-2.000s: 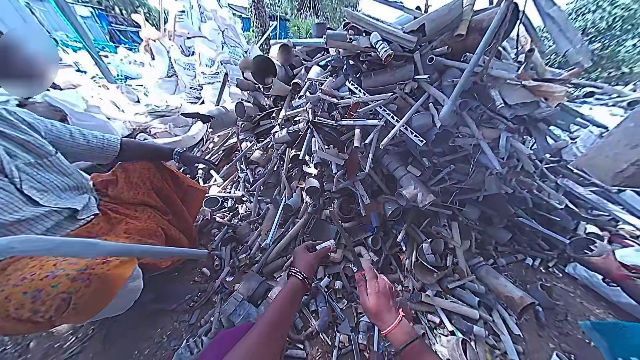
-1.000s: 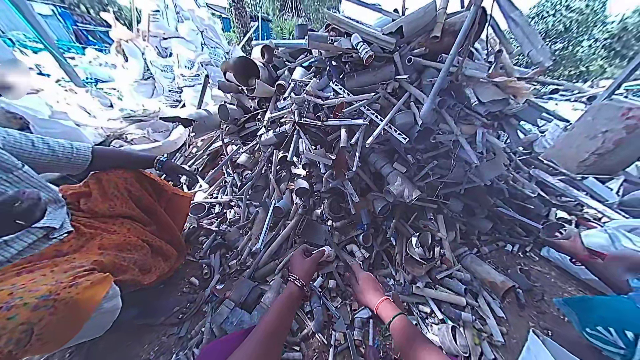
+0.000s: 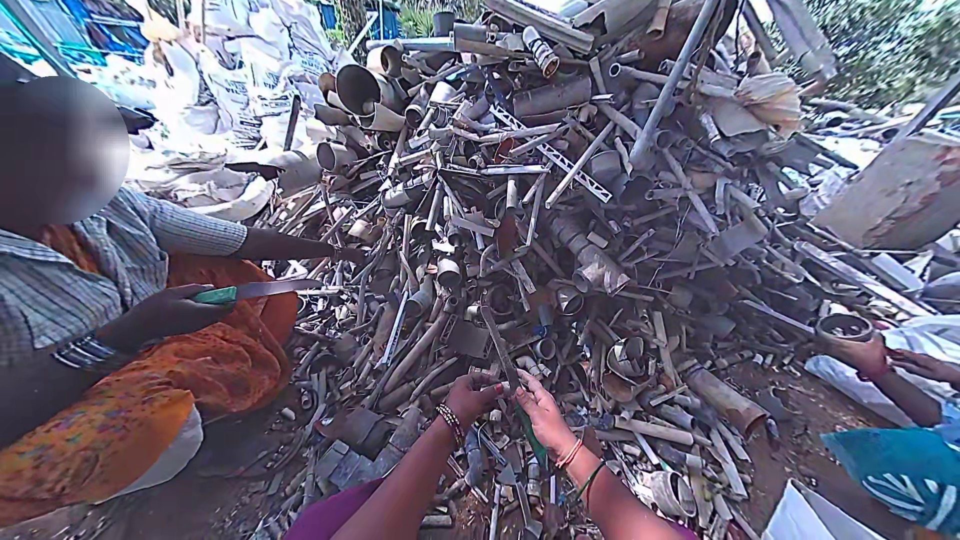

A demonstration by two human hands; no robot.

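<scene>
My right hand [image 3: 546, 416] is closed around a knife with a green handle; its long, dark blade [image 3: 497, 341] points up and away over the scrap pile. My left hand [image 3: 471, 401] is beside the base of the blade, fingertips bent toward it; whether it holds a small piece cannot be seen. Beneath and beyond both hands lie broken plastic pipes and fittings, among them a flat grey piece [image 3: 469, 339] left of the blade and a pipe coupling [image 3: 448, 273] farther up.
At left, a co-worker's hand [image 3: 180, 309] holds another green-handled knife, their other arm reaching into the pile. At right, another person's hand [image 3: 862, 356] holds a pipe ring [image 3: 844, 327]. A wide pipe [image 3: 724, 397] lies at the pile's lower right edge. White sacks [image 3: 247, 82] stand behind.
The small white piece seen in my left hand earlier no longer shows. The knife blade now stands out between my hands. The left co-worker's knife hand has come into fuller view.
</scene>
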